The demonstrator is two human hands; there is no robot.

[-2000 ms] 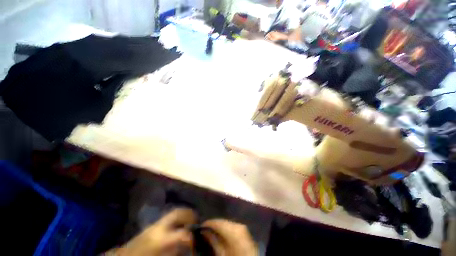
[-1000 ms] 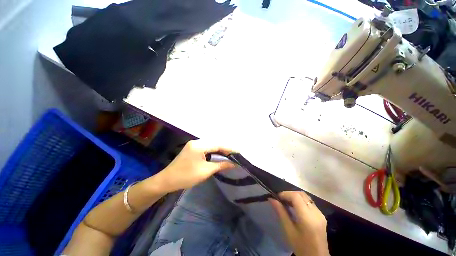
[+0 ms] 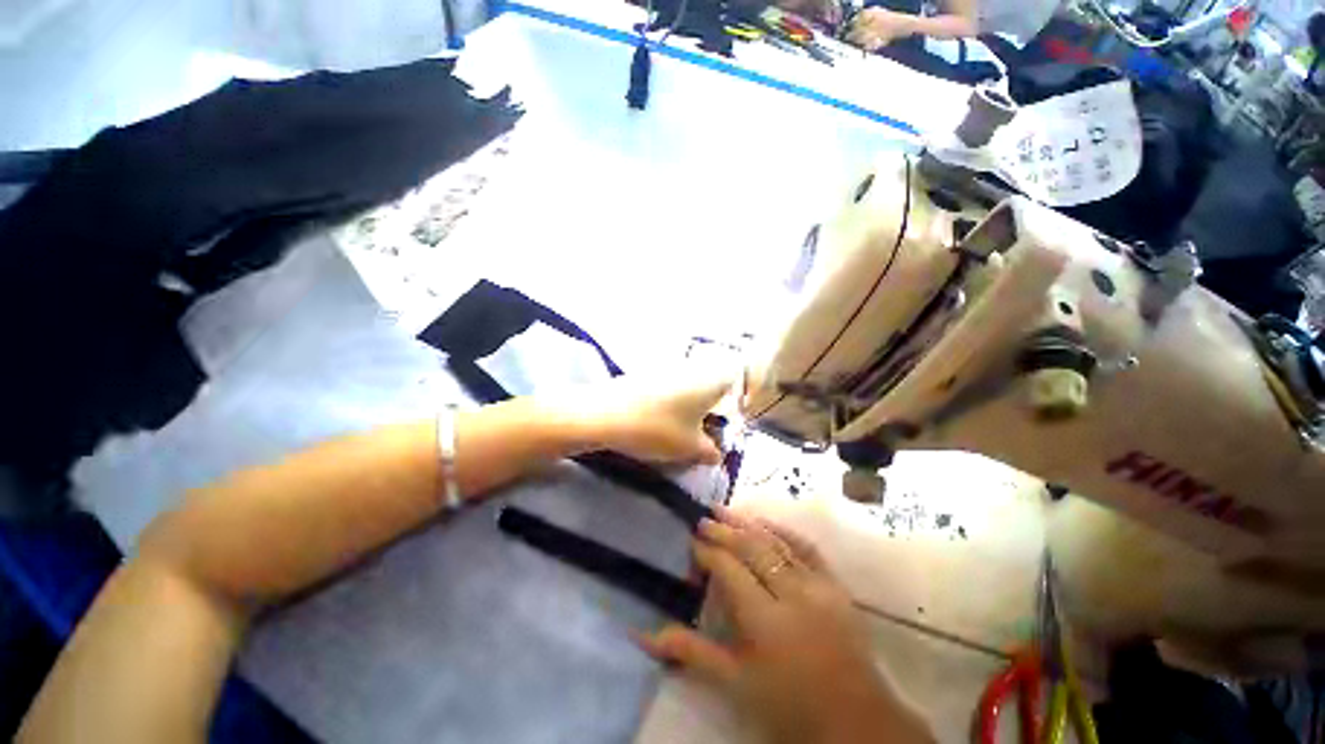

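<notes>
The garment panel (image 3: 451,640), pale grey side up, lies over the table's left and front part. Narrow black strips (image 3: 596,561) lie on it, and one loops up behind my left arm. My left hand (image 3: 661,425) is at the panel's edge close to the needle area, fingertips partly hidden by the machine head. My right hand (image 3: 763,589) lies on the panel's right edge, fingers over the strip ends. The cream sewing machine (image 3: 1003,320) stands right of my hands. I cannot see the needle clearly.
Scissors (image 3: 1035,698) with red and yellow handles lie at the lower right, cut off by the frame's edge. A heap of black cut pieces (image 3: 247,160) lies at the far left. A paper sheet (image 3: 1083,146) is behind the machine head. Another person's hand (image 3: 879,26) shows at the back.
The panel has moved from my lap onto the table, spread with its grey side up. Both hands have moved up to the machine, which now appears nearer.
</notes>
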